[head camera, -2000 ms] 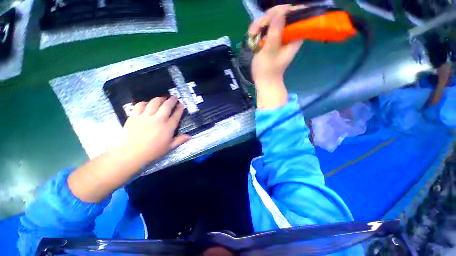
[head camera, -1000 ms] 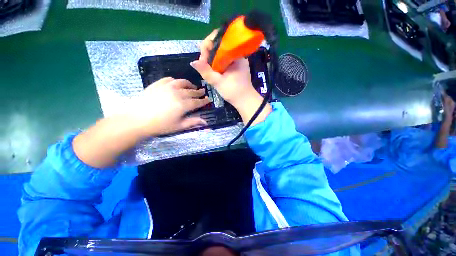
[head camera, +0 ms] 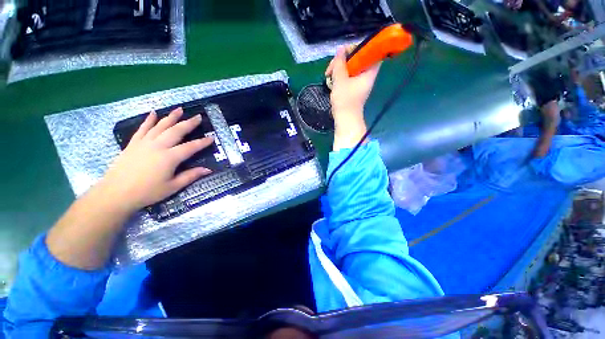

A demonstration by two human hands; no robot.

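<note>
The flat black plastic unit (head camera: 272,132) lies on a silvery-white foam sheet (head camera: 79,132) on the green bench, with a grey-silver centre strip (head camera: 224,136) and white bracket-shaped marks on it. My left hand (head camera: 156,159) rests palm down, fingers spread, on the unit's left part. My right hand (head camera: 351,93) grips the electric screwdriver (head camera: 381,49), orange and black, beyond the unit's right end. The driver's tip is hidden by my fingers. The round dark screw dish (head camera: 314,108) lies beside the unit, partly behind my right hand.
More black units on silvery sheets lie at the back left (head camera: 113,30) and back right (head camera: 338,16) of the green bench (head camera: 232,40). The driver's cable loops down to my right sleeve. Clear plastic bags (head camera: 424,182) lie below right. Another person's arm (head camera: 547,129) shows at far right.
My right hand with the screwdriver has moved from over the unit's middle to the dish at its right. My left hand has shifted left, uncovering the centre strip.
</note>
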